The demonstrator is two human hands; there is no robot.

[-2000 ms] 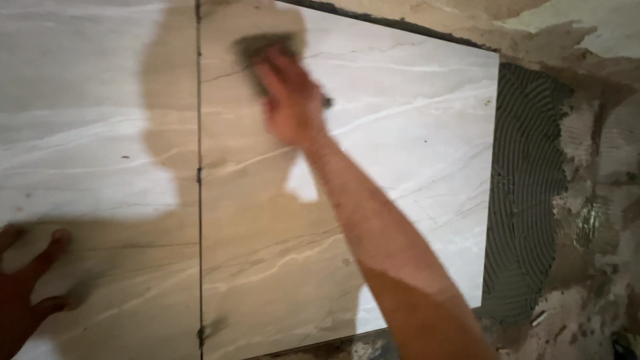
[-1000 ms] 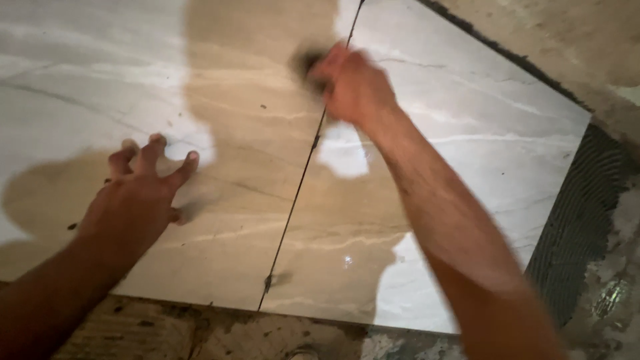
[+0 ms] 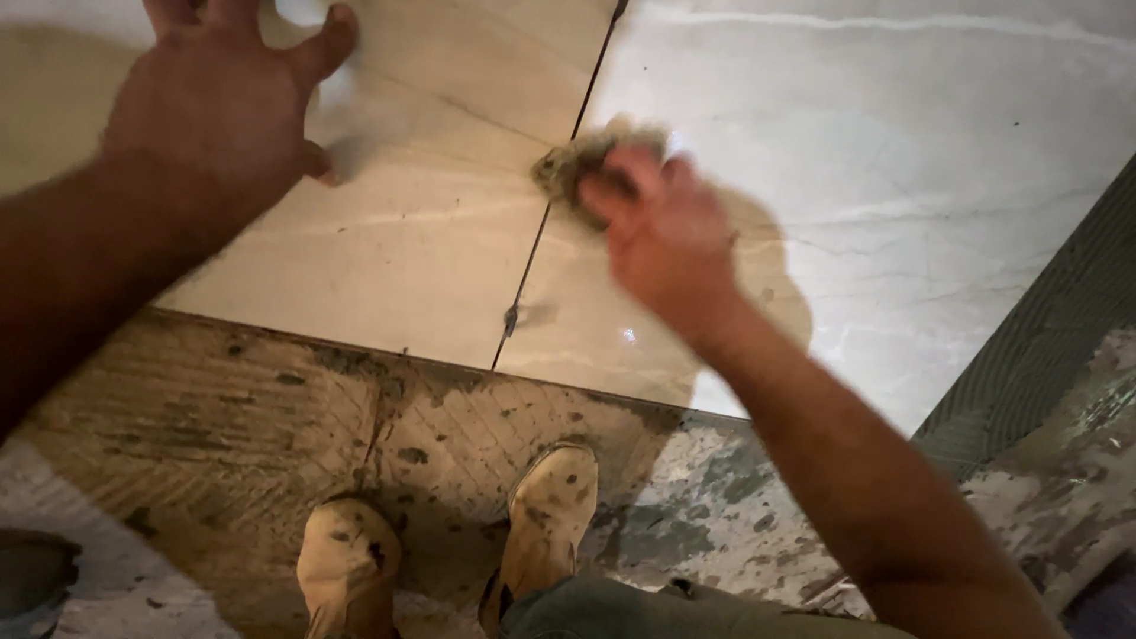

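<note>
My right hand point(image 3: 670, 231) is closed on a blurred, greyish sponge or cloth point(image 3: 599, 169), which lies over the dark joint between two large marble-look tiles. My left hand point(image 3: 213, 98) has its fingers spread over the left tile point(image 3: 426, 257) and holds nothing; whether the palm touches is hard to tell. The right tile point(image 3: 887, 177) is brightly lit, with a shadow over its left part. A small dark spacer or clip point(image 3: 510, 319) stands in the joint near the tiles' lower edge.
Grey combed adhesive point(image 3: 1029, 346) borders the right tile. Below the tiles lies a rough, mortar-spattered floor point(image 3: 266, 417) with my two dusty boots point(image 3: 555, 497) on it. A dark rounded object point(image 3: 35, 568), perhaps a container, is at the lower left.
My right hand has moved with the sponge or cloth from the right tile's upper part down along the joint. The view has shifted toward the floor, bringing my boots into sight.
</note>
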